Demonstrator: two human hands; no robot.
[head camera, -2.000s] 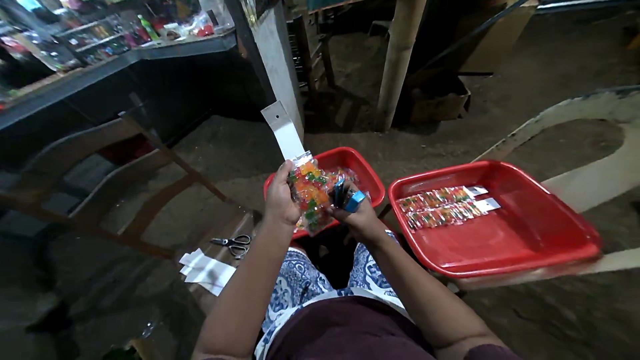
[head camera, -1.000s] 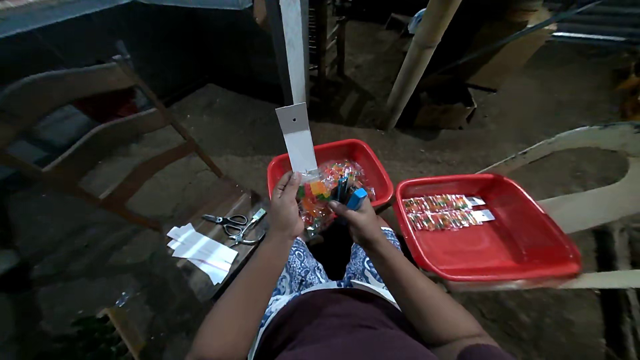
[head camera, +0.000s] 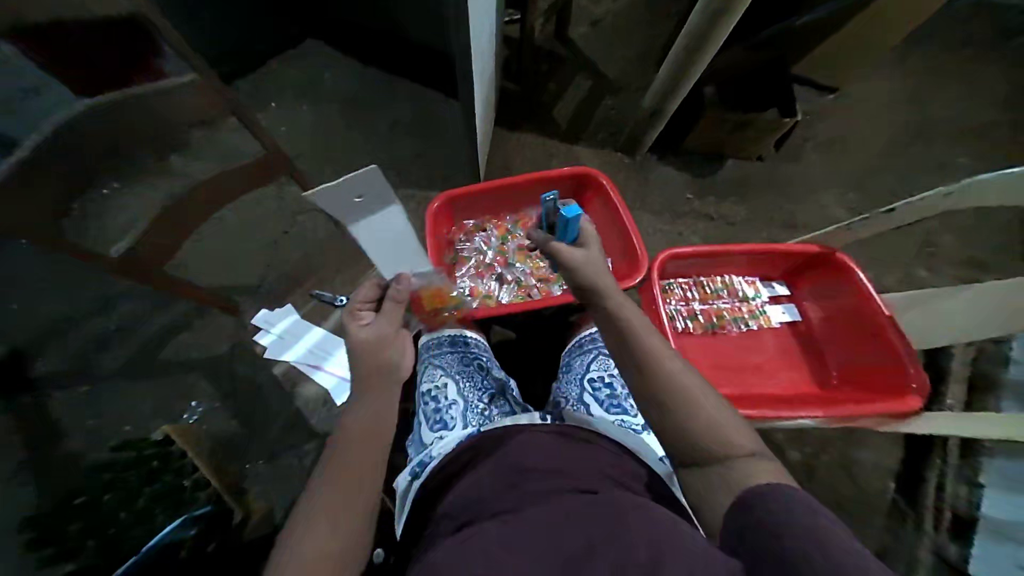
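My left hand (head camera: 380, 328) pinches the lower end of a white card strip (head camera: 376, 224) with a punched hole near its top. Small clear packets of orange and red sweets (head camera: 440, 302) hang at that end, blurred. My right hand (head camera: 578, 254) grips a blue stapler (head camera: 566, 220), its jaws pointing up, over a red plastic basin (head camera: 536, 178). Loose wrapped sweets (head camera: 504, 260) in several colours lie in this basin. To the right, a second red basin (head camera: 792, 376) holds two strips of packed sweets (head camera: 720, 304) side by side, with white card ends.
White card strips (head camera: 304, 348) lie in a loose pile at the left, beside a partly visible metal tool (head camera: 328, 298). A wooden chair (head camera: 216, 192) stands at the upper left. Beyond the basins are a post (head camera: 688, 72) and a cardboard box (head camera: 744, 132).
My hands have moved apart: the left holds the card and packets to the left, while the right has carried the stapler away over the basin of loose sweets.
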